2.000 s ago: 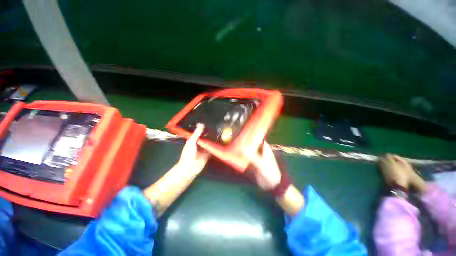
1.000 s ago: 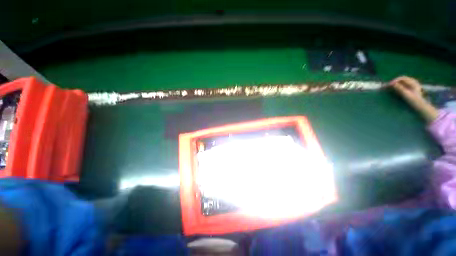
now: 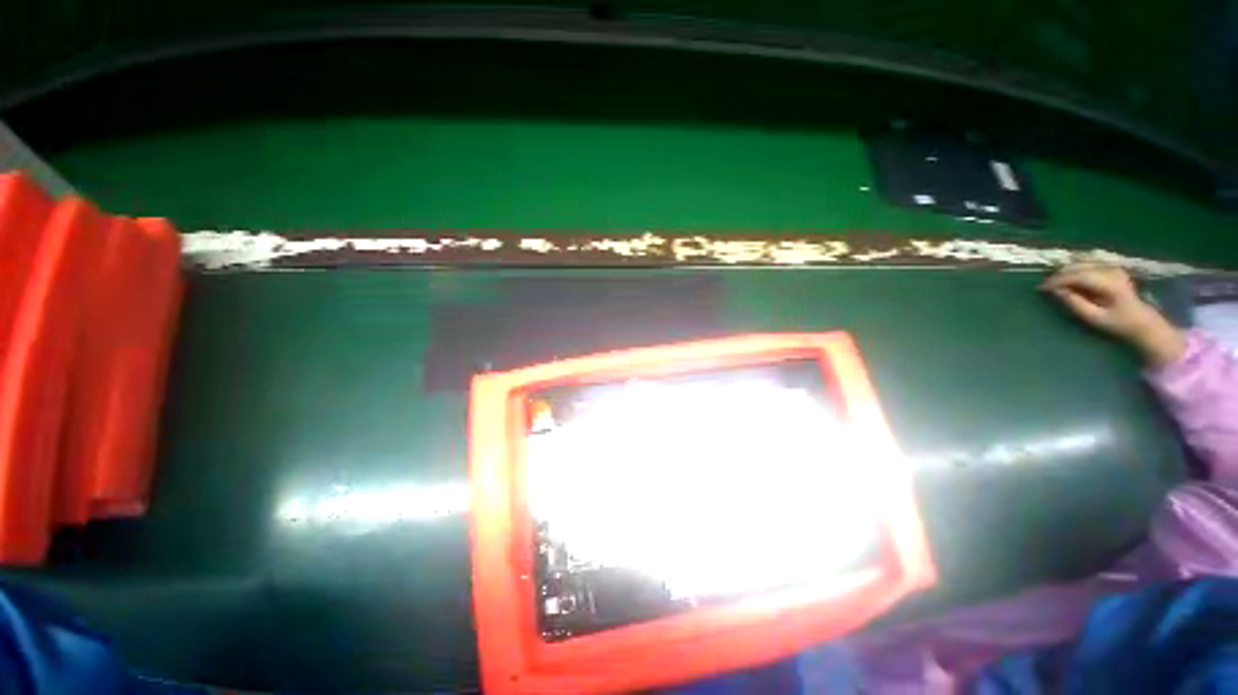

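Note:
A red foam tray [image 3: 500,543] lies on the glossy dark-green bench in front of me, slightly turned. The tablet unit [image 3: 557,604] sits inside it. White glare washes out most of its face; dark circuitry shows along its left and lower edges, with a small orange spot at its upper left corner. Neither of my hands is in the picture; only blue sleeves show at the lower left and lower right edges.
Stacked red trays [image 3: 116,367] stand at the left edge. A dark sheet [image 3: 570,319] lies behind the tray. A thin black panel [image 3: 954,177] with white patches lies on the green belt beyond the chipped rail [image 3: 584,249]. Another person's hand [image 3: 1107,302] and pink sleeve are at right.
Two seconds ago both my hands held a red tray with a tablet above the bench; now a red tray with a tablet lies on the bench and my hands are out of view.

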